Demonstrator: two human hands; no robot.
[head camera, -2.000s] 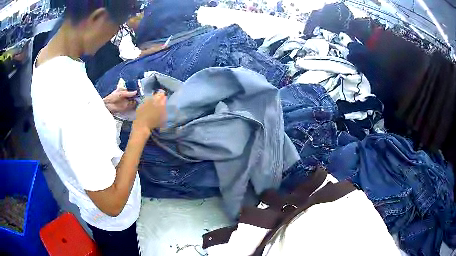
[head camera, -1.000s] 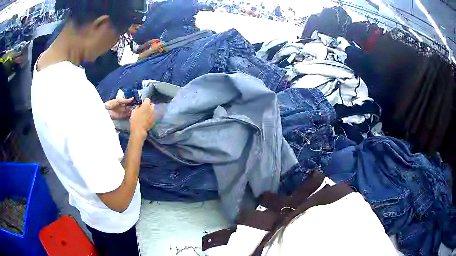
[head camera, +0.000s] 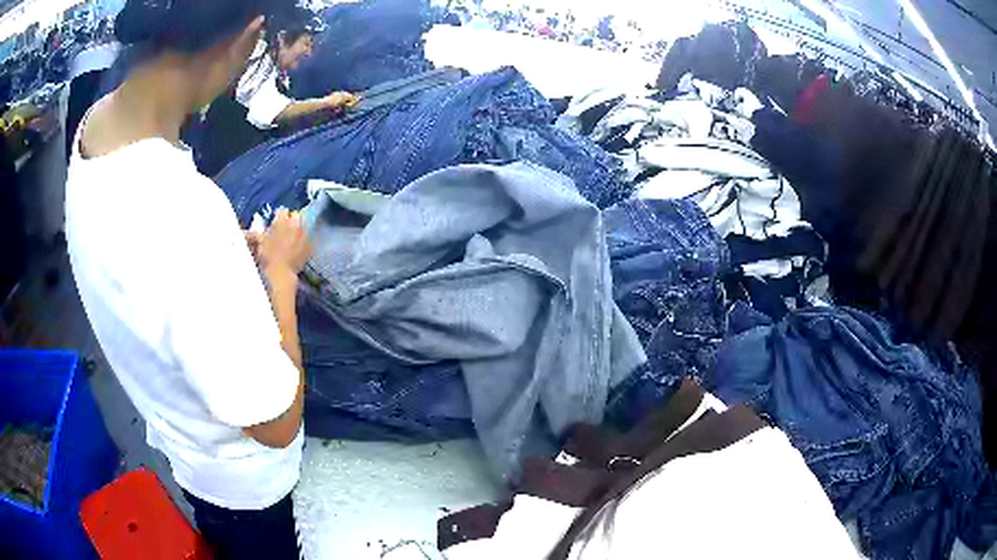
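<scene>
Neither of my hands is in the picture. White trousers (head camera: 727, 498) lie nearest in front of me at the bottom edge, overexposed, so little detail shows. Their dark brown waistbands (head camera: 700, 438) run slantwise across the upper part of the pile. One waistband end (head camera: 465, 525) with a small light spot points left over the table. The lower part of the pile is cut off by the frame edge.
A person in a white shirt (head camera: 180, 295) stands at left, hands on a grey-blue denim garment (head camera: 492, 306). Blue denim heaps (head camera: 864, 405) lie behind and at right. The pale table (head camera: 377, 492) bears loose threads. A red stool (head camera: 142, 520) and blue bin (head camera: 82, 438) are at lower left.
The neighbouring person has turned and leaned, with both hands now drawn in closer to the body. A second person behind shows more clearly. The white trousers have kept their place.
</scene>
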